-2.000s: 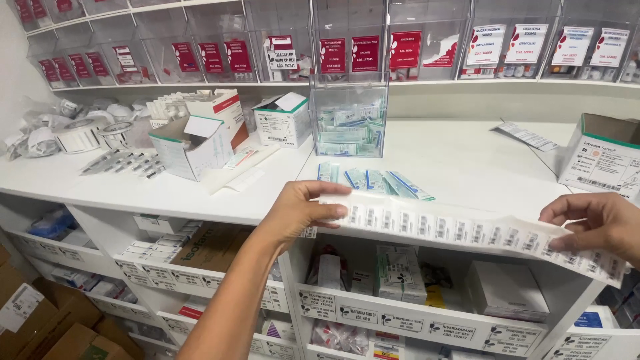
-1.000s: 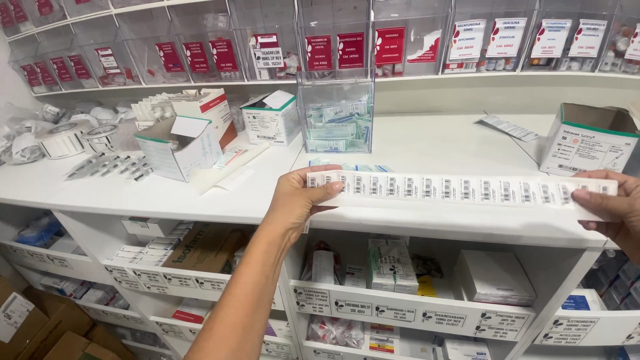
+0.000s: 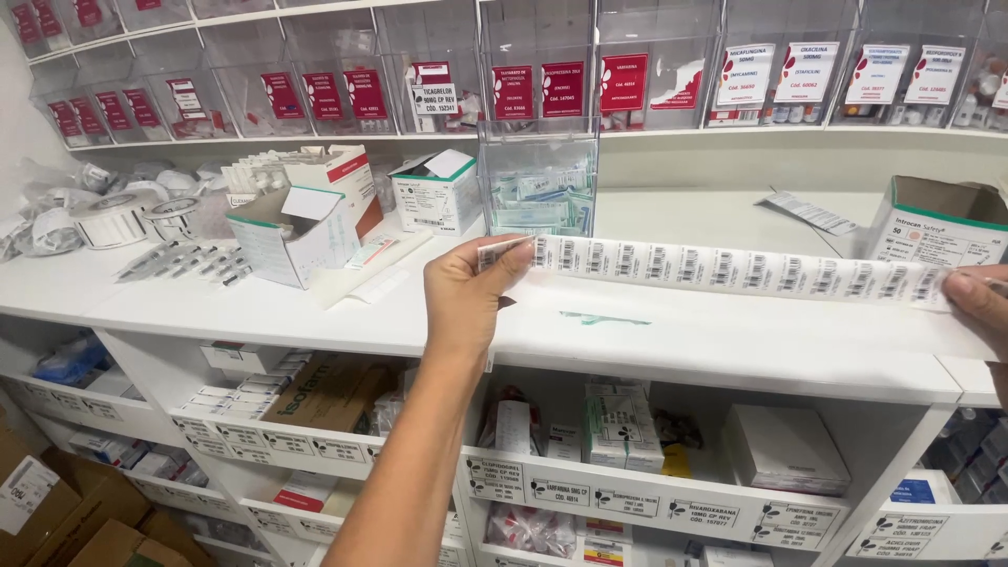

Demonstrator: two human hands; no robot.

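Observation:
A long strip of barcode labels point(image 3: 724, 272) is stretched between my two hands above the white counter. My left hand point(image 3: 472, 295) pinches its left end between thumb and fingers. At the right edge of the view, my right hand point(image 3: 976, 299) holds the other end and is partly cut off. Just behind the strip's left part stands a clear plastic bin point(image 3: 539, 177) with green-and-white packets. Below the strip, only thin green edges of packets point(image 3: 602, 319) show on the counter; the strip hides the rest.
Left on the counter point(image 3: 378, 315) are an open white carton point(image 3: 295, 236), syringes point(image 3: 189, 264), label rolls point(image 3: 114, 220) and a green-edged box point(image 3: 435, 193). Another open box point(image 3: 937, 220) stands right, near a loose label sheet point(image 3: 811, 213). Clear bins point(image 3: 661, 79) line the back; stocked shelves point(image 3: 654, 496) lie below.
The strip, slanting and lower over the counter edge two seconds ago, has been raised and drawn straighter. It now covers most of the loose packets. My right hand has moved toward the right edge.

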